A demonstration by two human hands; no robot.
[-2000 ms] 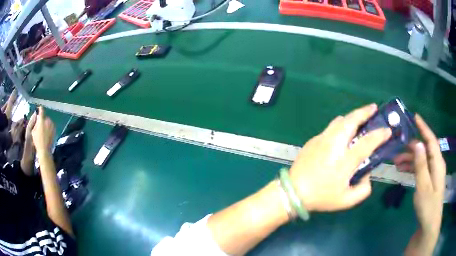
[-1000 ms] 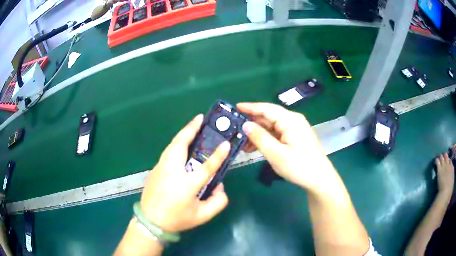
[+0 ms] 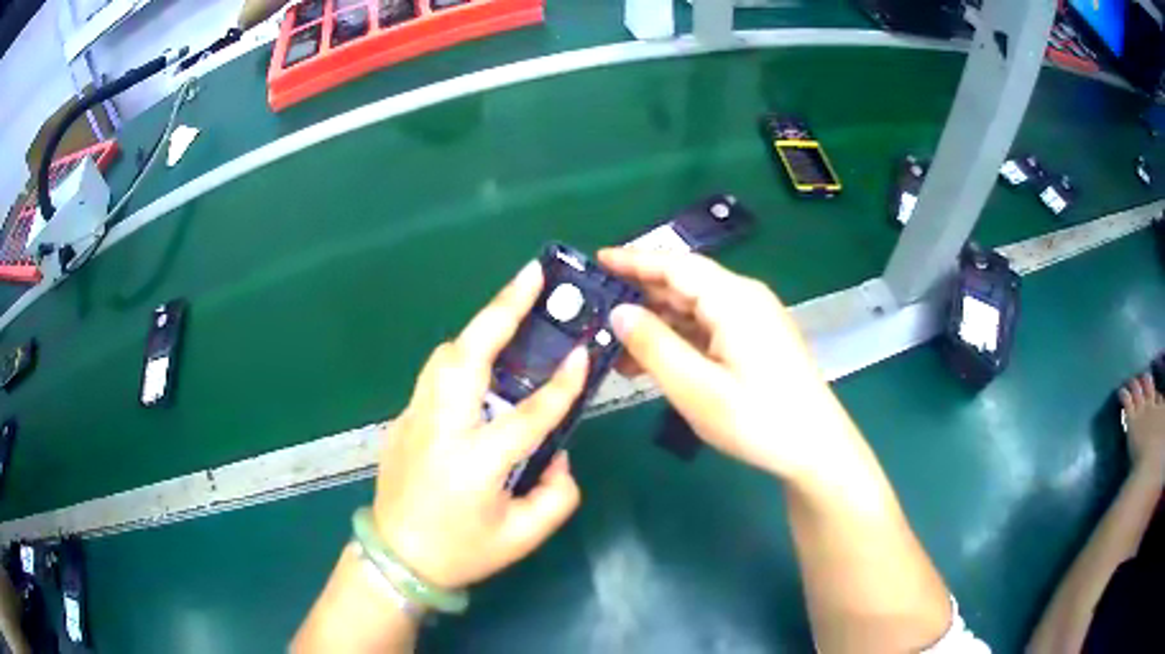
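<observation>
A black phone unit (image 3: 539, 354) is held back side up in the middle of the head view, tilted, with a silver-grey disc (image 3: 563, 303) near its top. My left hand (image 3: 479, 428) grips it from the left and below, with a finger lying across its back. My right hand (image 3: 703, 351) is at its upper right edge, thumb on the edge near a small light dot, other fingers partly hidden behind. The label end is mostly covered by my left hand.
The green conveyor belt (image 3: 383, 230) carries spaced phones, one yellow-trimmed (image 3: 806, 166). A metal post (image 3: 971, 153) stands right, with waiting phones (image 3: 981, 319) by its foot. A pale rail (image 3: 256, 475) crosses below. Small black parts (image 3: 678, 434) lie on the bench. Another person's arm (image 3: 1111, 537) is far right.
Since the earliest frame, the view has turned right, bringing the post into view. In the last second, belt phones have shifted left; both hands stay on the phone unit with little change.
</observation>
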